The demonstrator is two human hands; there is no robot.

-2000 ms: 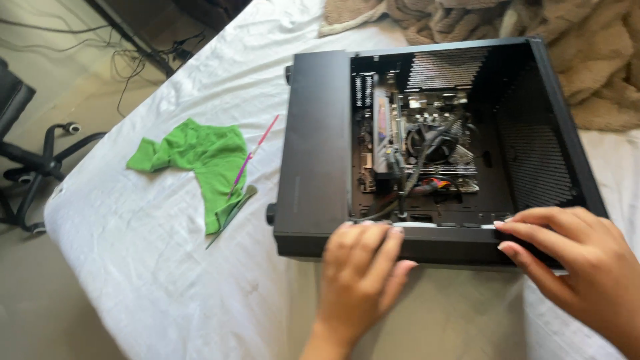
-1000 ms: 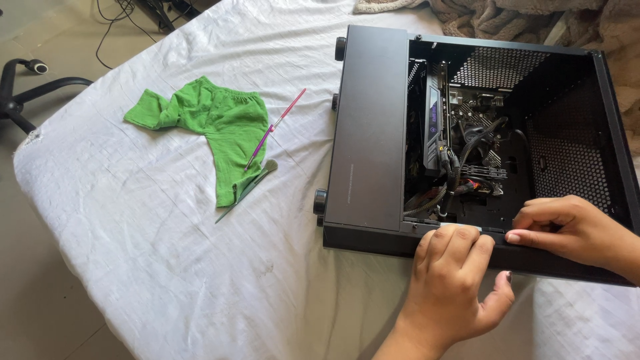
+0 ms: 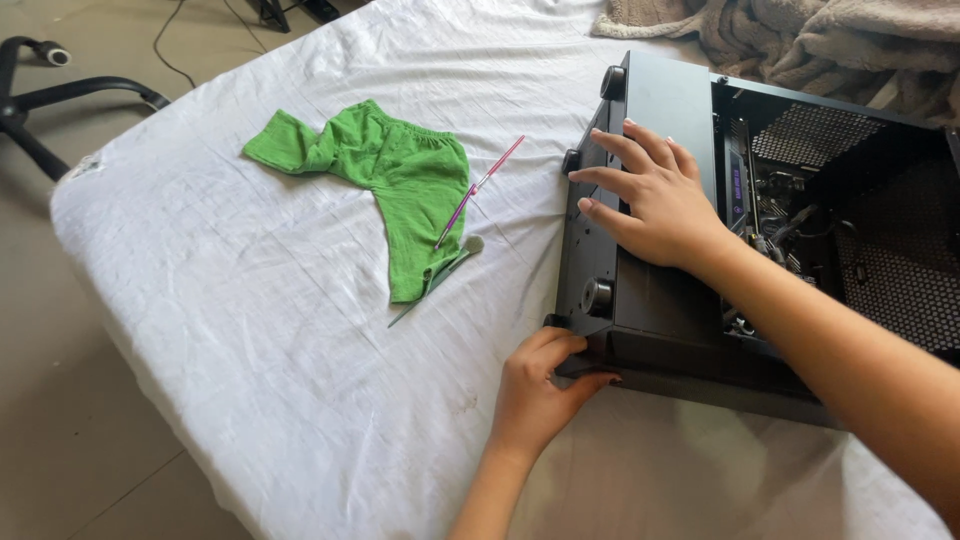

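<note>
A black desktop computer case [image 3: 667, 300] lies on its side on a bed, its side open. A graphics card [image 3: 739, 180] and cables show inside, and round feet [image 3: 597, 296] stick out from its left face. My left hand [image 3: 536, 382] grips the near left corner of the case, fingers by a foot and thumb along the near side. My right hand [image 3: 656, 199] rests with spread fingers on the solid panel, fingertips near the left edge. Left of the case lie green cloth shorts [image 3: 420, 169], two thin brushes, one pink [image 3: 506, 156] and one purple [image 3: 455, 217], and a green-handled brush [image 3: 439, 280].
A white sheet [image 3: 262, 300] covers the bed. A brown fleece blanket [image 3: 810, 37] is bunched beyond the case. On the floor at the upper left stand a wheeled chair base [image 3: 82, 94] and a thin black cable [image 3: 161, 45].
Both hands have left the near edge of the case's opening. My left hand has moved left to the corner, and my right hand has moved left onto the solid panel. The view has shifted.
</note>
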